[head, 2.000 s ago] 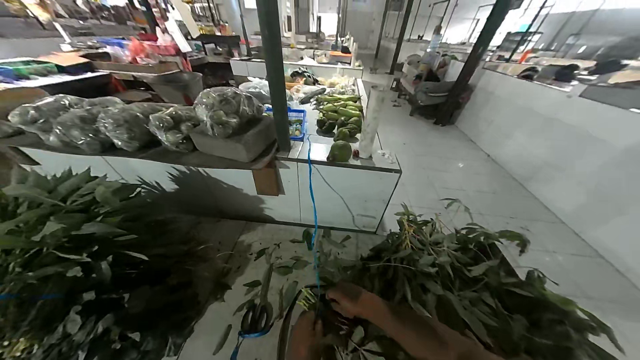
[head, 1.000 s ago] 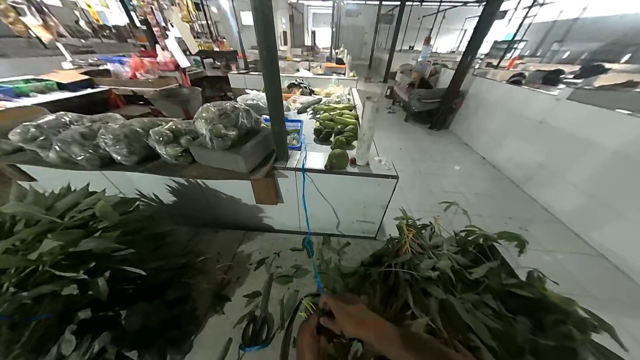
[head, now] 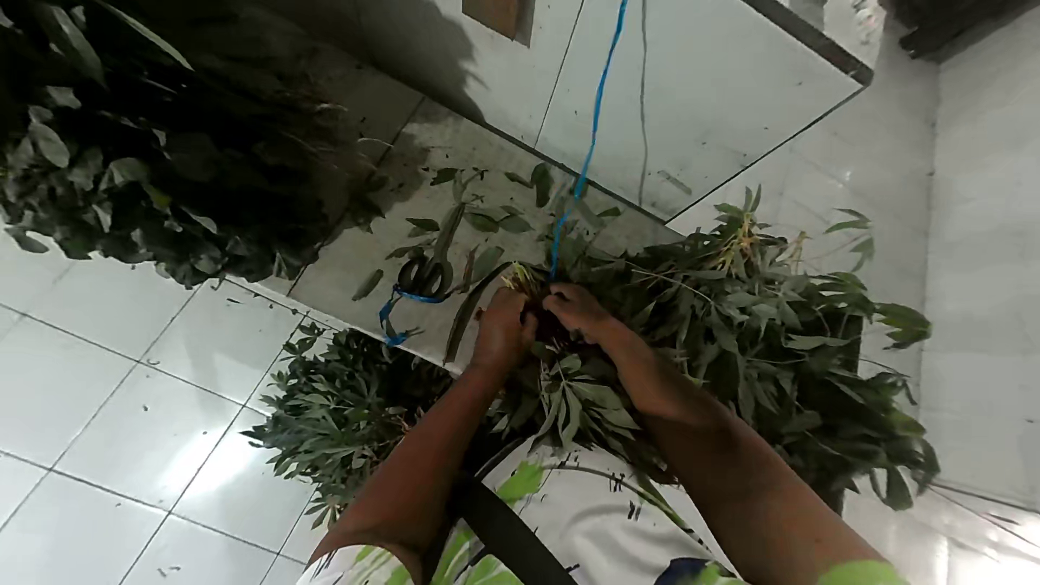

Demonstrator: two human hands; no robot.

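Observation:
My left hand [head: 502,325] is closed around the stem end of a bunch of leafy greens [head: 577,394], whose cut stems stick up above the thumb side. Against the same stems, my right hand [head: 575,309] pinches the lower end of a blue plastic twine [head: 597,114], which runs up past the top of the view. Scissors with dark handles [head: 424,276] lie to the left of my hands, with a piece of blue twine looped at the handles. The fingertips are partly hidden among stems.
A large heap of leafy stems [head: 772,325] lies to the right. Another big leafy pile [head: 146,162] is at upper left, more greens [head: 349,414] at lower left. Loose leaves lie on the tiled ledge [head: 341,276]. Beyond stands a white tiled counter [head: 707,89].
The view has tilted down sharply. Both hands stay at the bunch's stems by the blue twine.

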